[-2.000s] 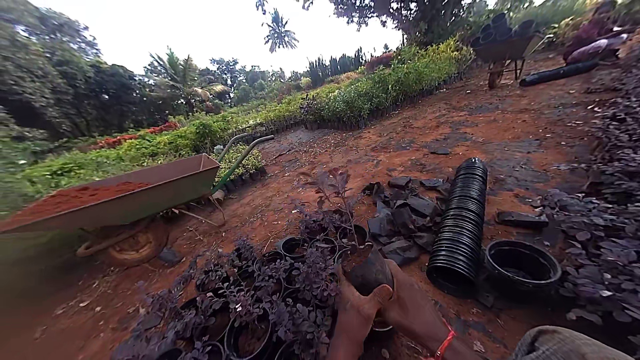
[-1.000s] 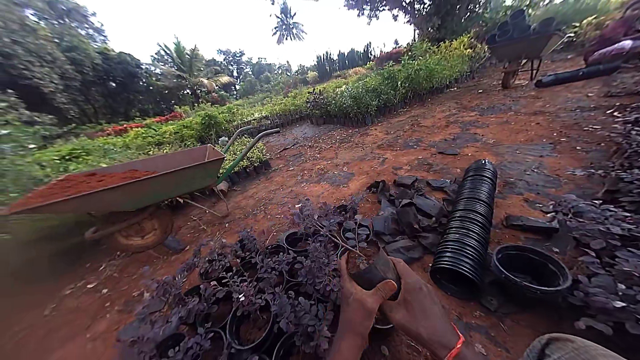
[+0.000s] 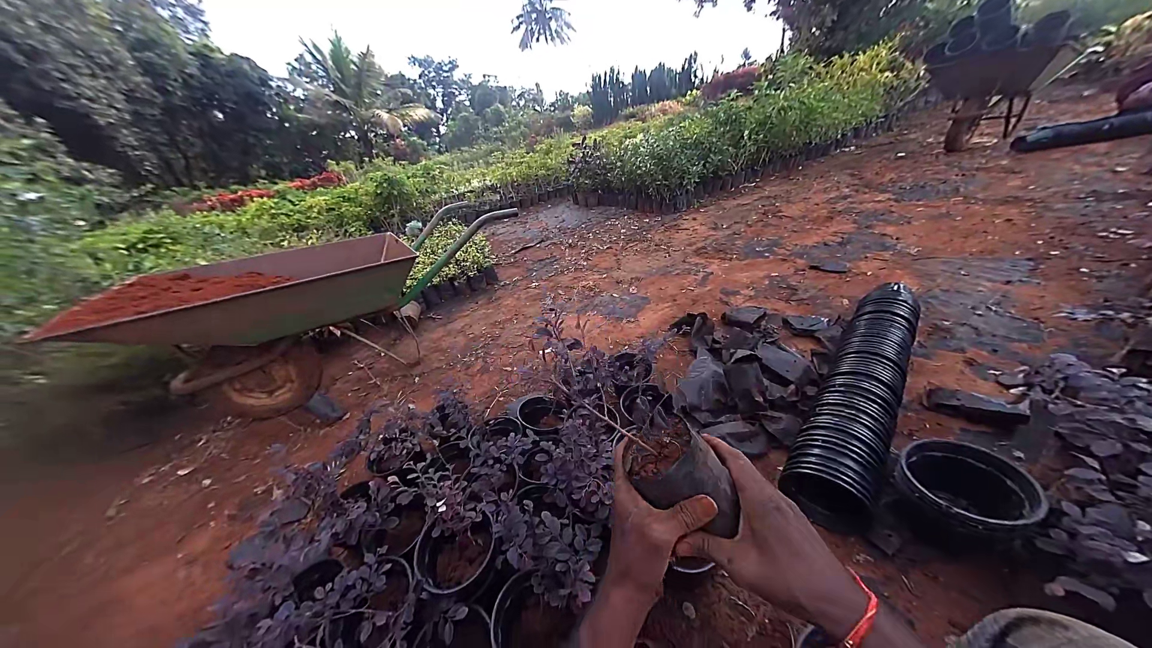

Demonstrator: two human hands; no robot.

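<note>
Between both palms I hold a black plastic grow bag [image 3: 693, 481] of reddish soil, tilted to the left, with a thin purple-leaved plant [image 3: 571, 373] growing from it. My left hand [image 3: 643, 535] grips its near left side. My right hand [image 3: 765, 531], with a red cord at the wrist, wraps its right side. Below and left stand several black pots [image 3: 457, 562] with purple-leaved plants. Right of my hands lies a stack of nested black plastic pots [image 3: 859, 396], and beside it a single black pot [image 3: 972, 495] with its mouth up.
Torn black plastic bags [image 3: 751, 373] lie behind my hands. A wheelbarrow [image 3: 297, 306] with red soil stands at left, another wheelbarrow [image 3: 994, 72] with black containers at upper right near a black tube [image 3: 1080, 132]. More purple-leaved plants [image 3: 1102, 459] edge the right; rows of green plants [image 3: 666, 162] stand behind.
The bagged plant has tipped further left between my hands; its stem stood more upright two seconds ago. Both hands keep their hold.
</note>
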